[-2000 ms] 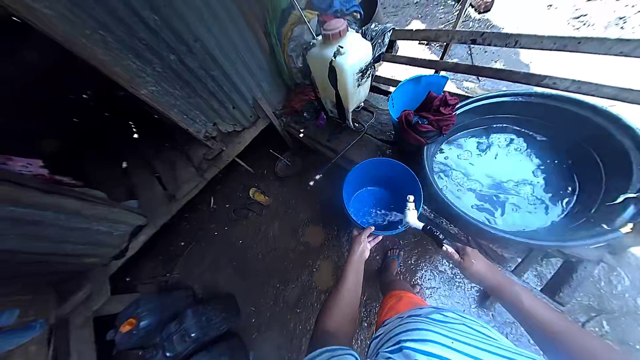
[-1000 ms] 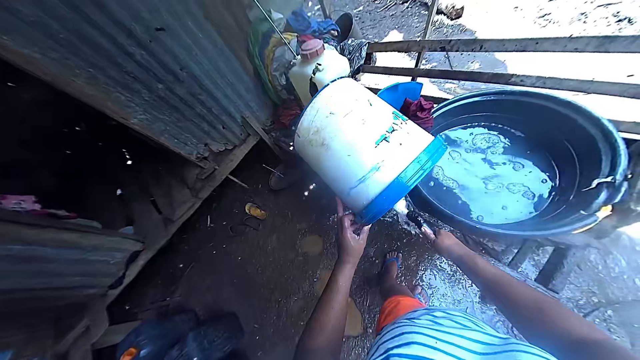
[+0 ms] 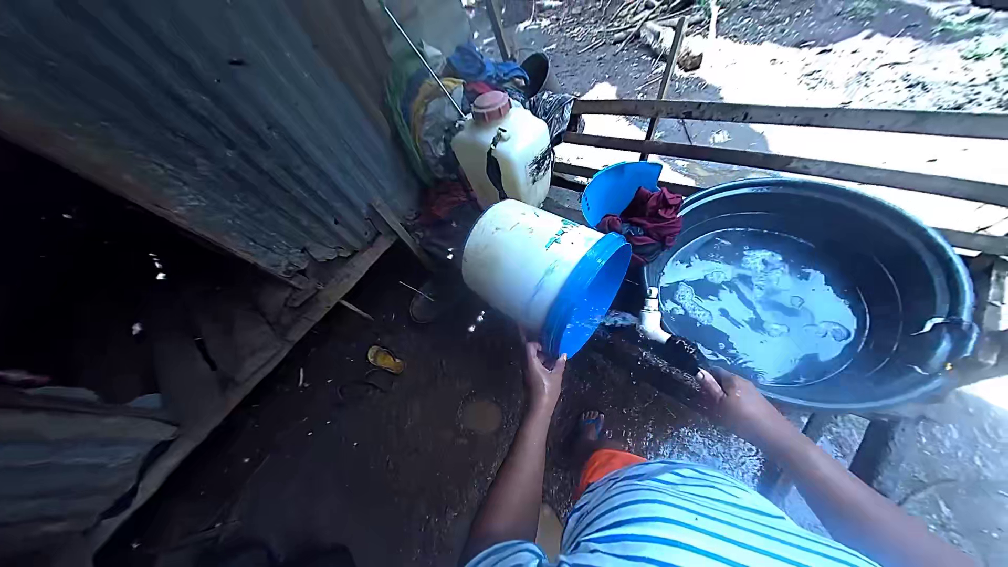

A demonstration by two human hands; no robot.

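My left hand (image 3: 545, 378) grips the lower rim of a white plastic bucket (image 3: 516, 264) with a blue rim and blue inside. The bucket is tilted on its side, its mouth facing right, with some water in it. In my right hand (image 3: 728, 394) is a hose or pipe with a dark grip (image 3: 683, 354) and a white pipe fitting (image 3: 652, 319) at its end; the fitting is close to the bucket's mouth. Beside it, at the right, stands a large black basin (image 3: 921, 276) with sudsy water. Dark red cloth (image 3: 650, 220) hangs over a blue container (image 3: 618, 189) behind the bucket.
A whitish jerrycan (image 3: 516, 153) with a reddish cap stands behind the bucket. Wooden rails (image 3: 787, 118) run behind the basin. A corrugated metal wall (image 3: 276, 118) rises at left. A yellow sandal (image 3: 385, 360) lies on the wet, dark ground.
The bucket stood mouth up at first, was then tilted with its outside toward me, and now lies tilted with its mouth to the right. The white fitting has moved out of the bucket.
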